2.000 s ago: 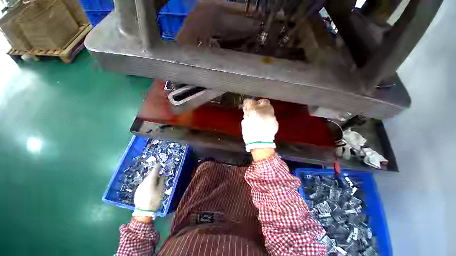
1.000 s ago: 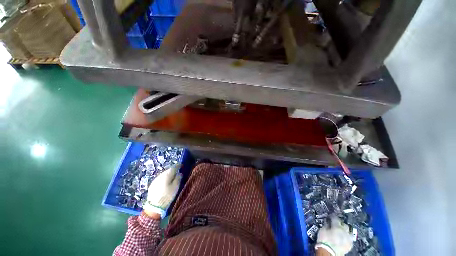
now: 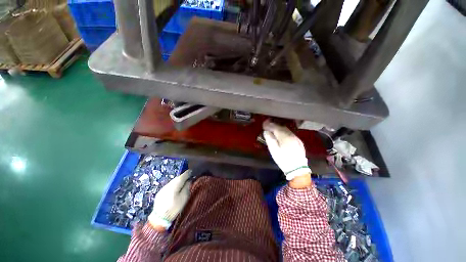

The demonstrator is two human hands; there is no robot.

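Note:
My right hand, in a white knit glove, is over the red-brown press table. It holds a small metal part at its fingertips, right of the die, which is partly hidden under the press frame. My left hand, also gloved, rests by my left thigh at the inner edge of the left parts crate; whether it holds anything cannot be told. The right parts crate, heaped with grey parts, is partly behind my right sleeve.
The thick press frame crosses above the table. A slotted metal arm sticks out left of the die. Crumpled white rags and a red-handled brush lie at the right end. Blue crates and a pallet stand behind.
My right hand was at the die, then down in the right crate, and is now back over the table with a part. My left hand has moved from over the left crate towards my thigh.

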